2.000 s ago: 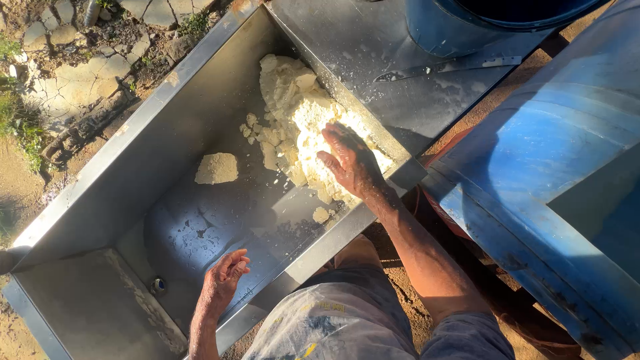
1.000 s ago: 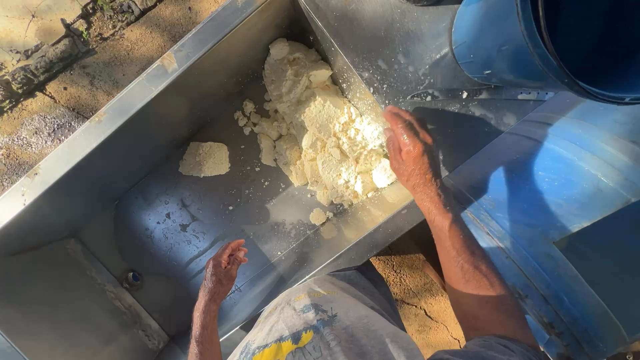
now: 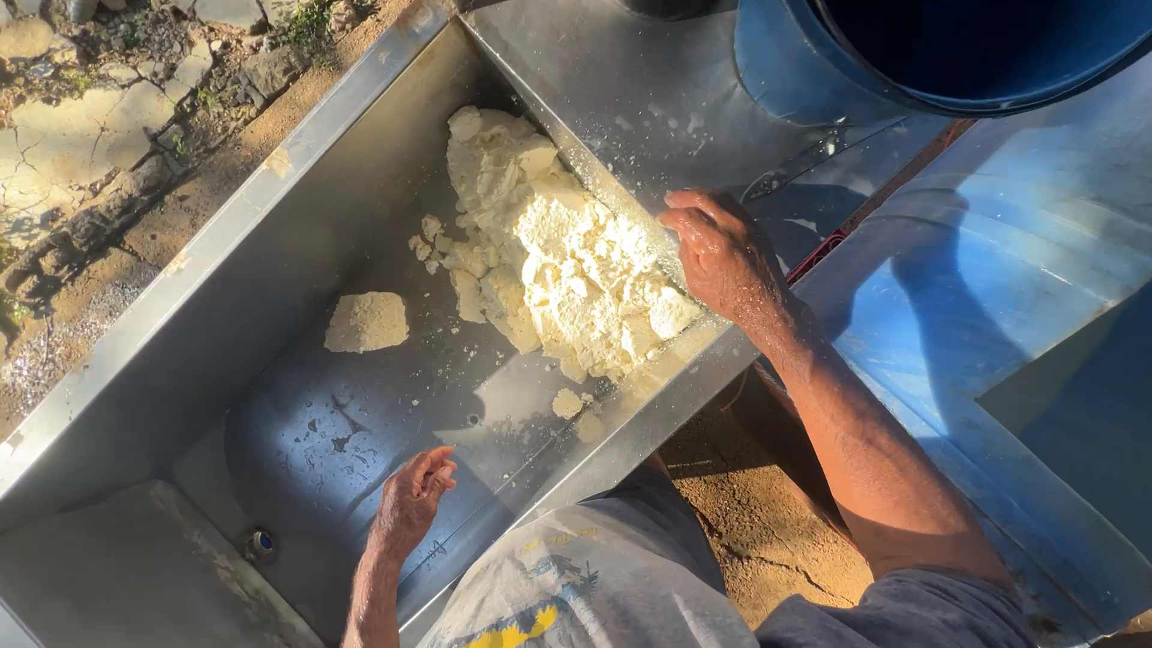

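A heap of crumbly, pale, curd-like material (image 3: 585, 261) lies against the right wall of a metal trough (image 3: 297, 171). One flat piece of it (image 3: 367, 322) rests apart, left of the heap, and small crumbs are scattered around. My right hand (image 3: 724, 256) is above the trough's right rim beside the heap, wet, with fingers bent and nothing visible in it. My left hand (image 3: 414, 495) hovers over the trough's near part with fingers loosely curled, and it holds nothing that I can see.
A blue plastic barrel (image 3: 810, 72) stands on a metal surface (image 3: 621, 81) beyond the trough. A long dark utensil, perhaps a knife (image 3: 792, 171), lies on that surface. A large blue container (image 3: 972, 261) is at the right. The trough's floor has a drain fitting (image 3: 261, 544). Cracked ground borders the left.
My right hand was over the heap two seconds ago; it has moved off to the right, to the trough's rim. My left hand has stayed over the near part of the trough.
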